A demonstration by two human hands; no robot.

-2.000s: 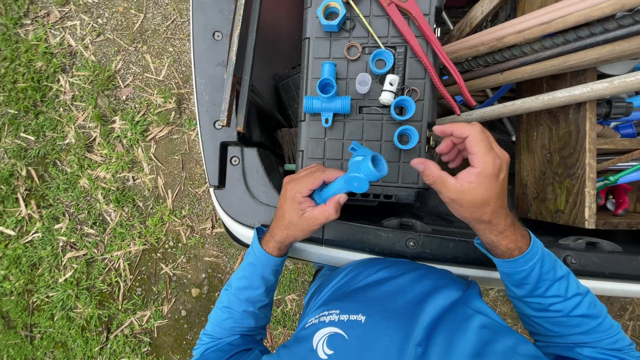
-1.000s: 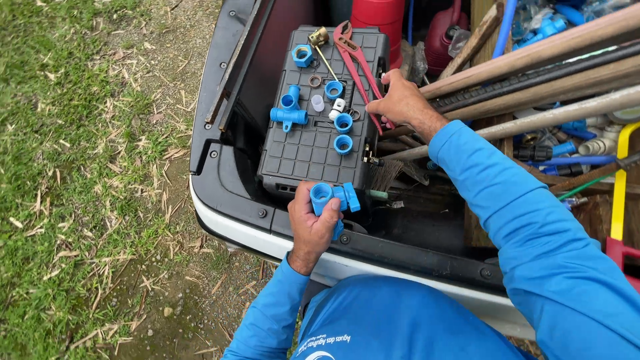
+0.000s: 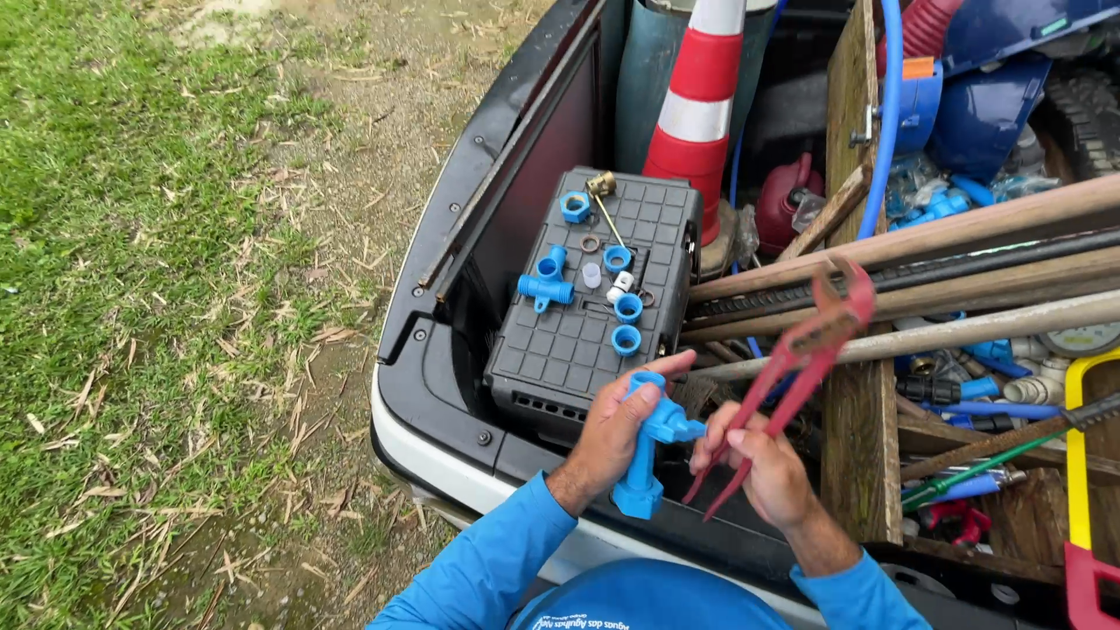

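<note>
My left hand (image 3: 610,433) holds a blue plastic pipe fitting (image 3: 646,455) with a hex nut at its lower end. In my right hand (image 3: 763,464) are red water-pump pliers (image 3: 801,350), jaws upward and slightly blurred, handles pointing down beside the fitting. On the black toolbox lid (image 3: 560,350) ahead lie a blue tee fitting (image 3: 547,282), a blue hex nut (image 3: 575,206), several blue threaded rings (image 3: 626,339), a white plastic part (image 3: 620,285), a translucent cap (image 3: 591,276), a dark ring (image 3: 590,243) and a brass piece with a thin rod (image 3: 602,184).
The toolbox stands in a pickup bed beside its black edge (image 3: 455,429). A red and white traffic cone (image 3: 696,114) rises behind it. Long wooden handles (image 3: 962,227) cross the right side above a wooden plank (image 3: 853,472). A yellow-framed saw (image 3: 1076,455) and assorted pipe fittings lie at right.
My right hand, empty at first, has taken the red pliers from the toolbox lid and brought them back beside the blue fitting. The fitting is still in my left hand. The view has shifted.
</note>
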